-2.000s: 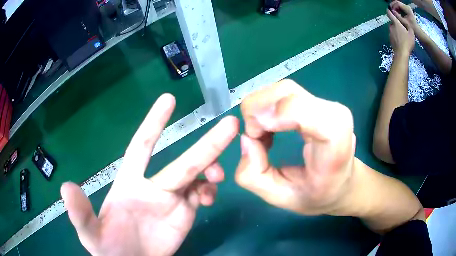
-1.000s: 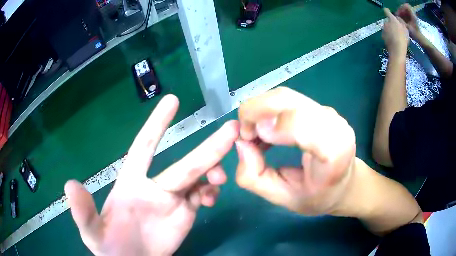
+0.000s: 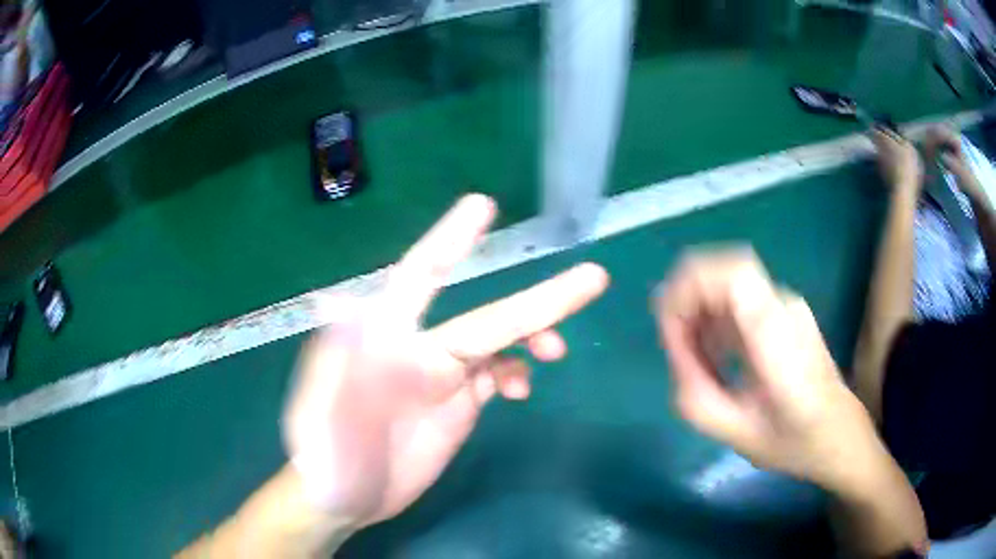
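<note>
My left hand [image 3: 399,393] is spread palm up over the green surface, left of centre, with nothing seen in it. My right hand [image 3: 759,377] is to its right, apart from it and blurred, with thumb and forefinger curled into a ring. Whether a tiny part is between those fingertips cannot be told. A black open phone [image 3: 334,155] lies beyond the metal strip, above my left hand. Another phone [image 3: 50,298] lies at the far left beside a dark slab-like one [image 3: 9,341] cut by the frame edge.
A pale metal edge strip [image 3: 218,351] crosses the surface, with an upright post [image 3: 584,120] on it. Red trays [image 3: 27,147] stand at upper left. A phone [image 3: 825,102] lies at upper right, near another person's hand [image 3: 901,158] and a white loose heap [image 3: 941,257].
My right hand has moved away from my left fingertip, leaving a gap. The view has swung left, so post, strip and neighbour sit further right. My left hand stays spread.
</note>
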